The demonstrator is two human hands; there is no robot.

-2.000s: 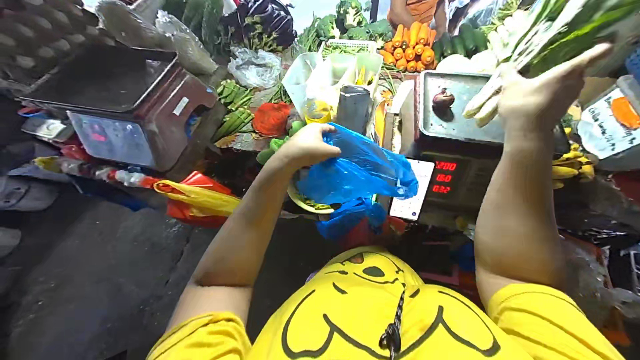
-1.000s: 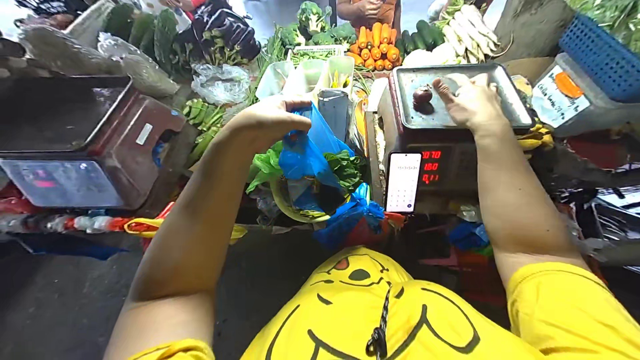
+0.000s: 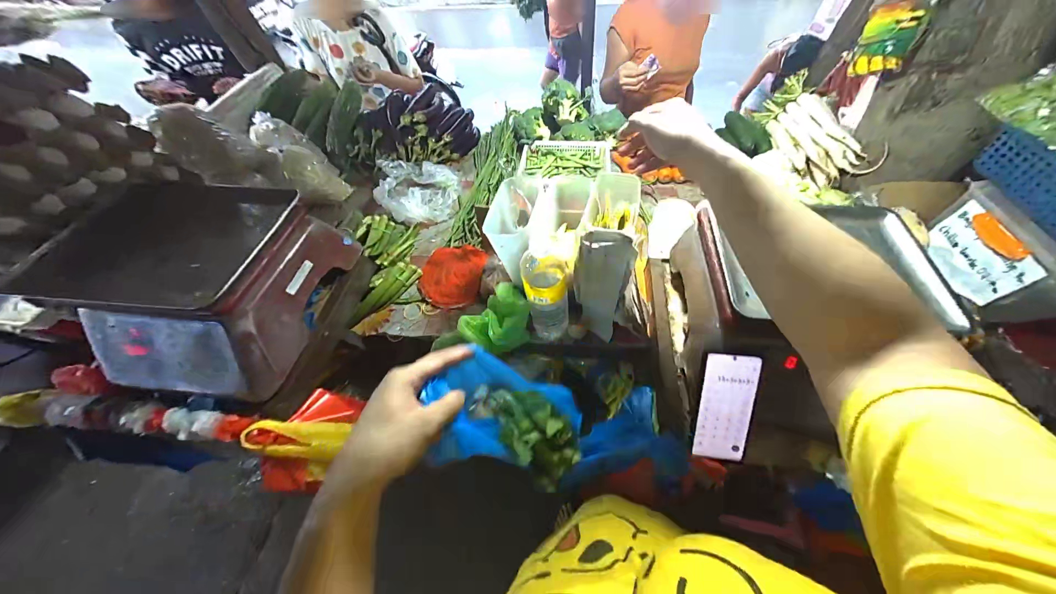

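Observation:
My left hand [image 3: 404,412] pinches the rim of a blue plastic bag [image 3: 470,412] between thumb and fingers, low at the middle of the view. Leafy greens [image 3: 536,433] show in the bag's mouth. My right hand [image 3: 664,132] is stretched far forward over the carrots [image 3: 660,174], near the broccoli [image 3: 569,115]; its fingers point down and partly hide the carrots, and whether they touch or hold anything cannot be told. Under my right forearm lies a scale's metal tray [image 3: 891,247], partly covered by the arm. A phone [image 3: 726,406] leans upright against the scale's front.
A second scale [image 3: 157,247] stands at the left. Plastic containers [image 3: 569,202], a bottle [image 3: 546,301] and a green plastic bag [image 3: 499,320] occupy the middle. White radishes [image 3: 813,140] lie at the back right. Across the stall a person in orange [image 3: 660,49] holds something small.
My right hand has moved from the scale tray forward to above the carrots. My left hand still holds the blue bag, now with greens in its mouth. The view has tilted up.

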